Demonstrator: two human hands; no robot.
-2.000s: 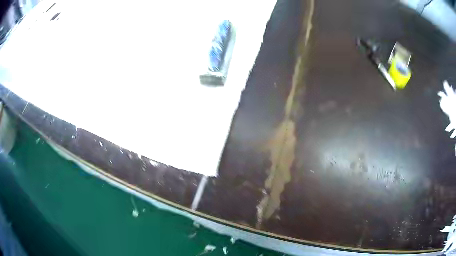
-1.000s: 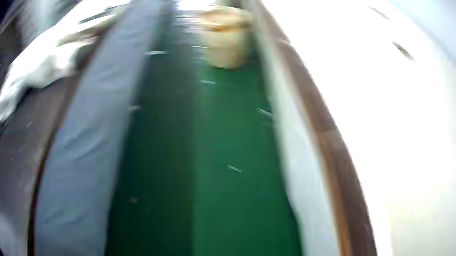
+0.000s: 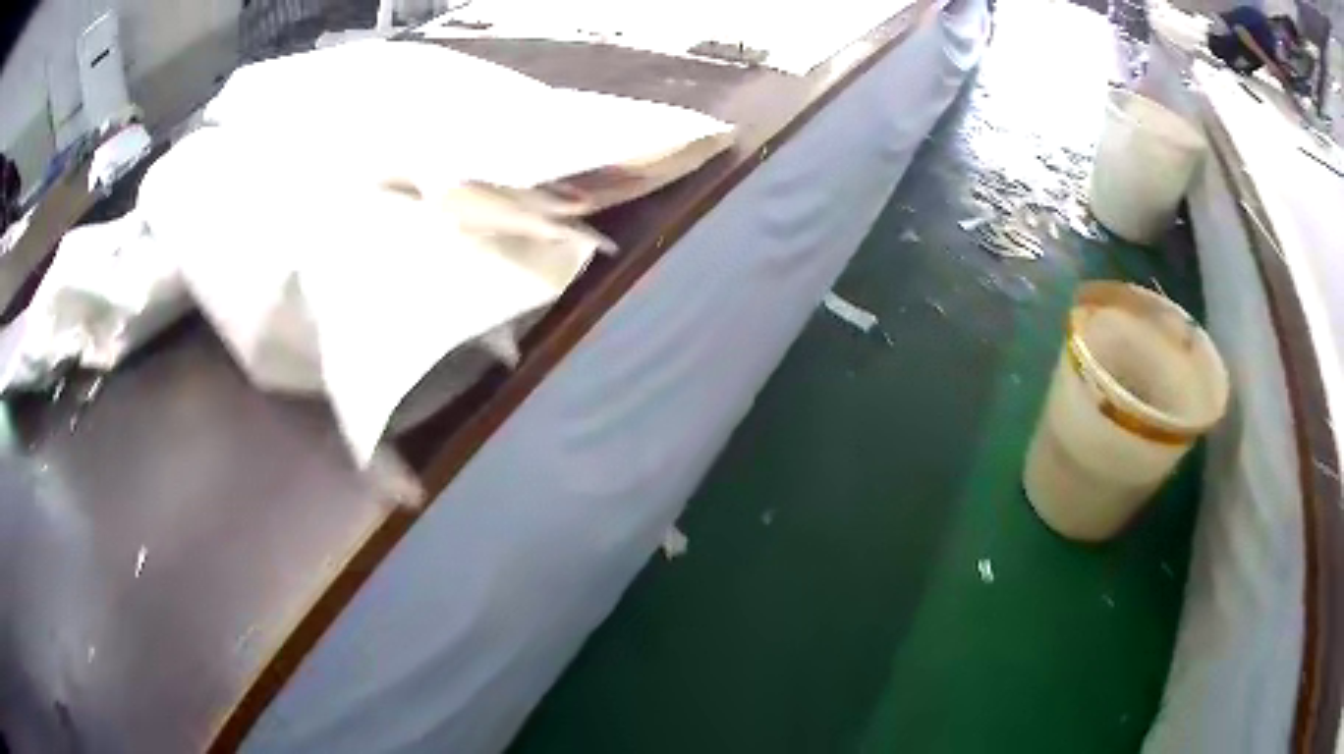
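No hand of mine shows. Nearest in front is a loose, crumpled heap of white cloth point(image 3: 369, 221) on a dark brown table point(image 3: 192, 516) at the left. One pointed corner of the cloth hangs toward the table's near edge. A pale bucket point(image 3: 1128, 413) with a yellowish-brown rim stands on the green floor at the right. Its inside is only partly visible.
A second pale bucket point(image 3: 1145, 165) stands farther along the aisle. Pale cloth point(image 3: 634, 427) hangs below the left table's edge. Another table point(image 3: 1268, 221) with white material runs along the right. White scraps lie on the green floor point(image 3: 796, 589). Dark items show at the top right.
The view has swung from the cloth-covered table, through a blurred aisle, to the left table's crumpled cloth. The bucket now appears nearer and at the right, with a second one behind it.
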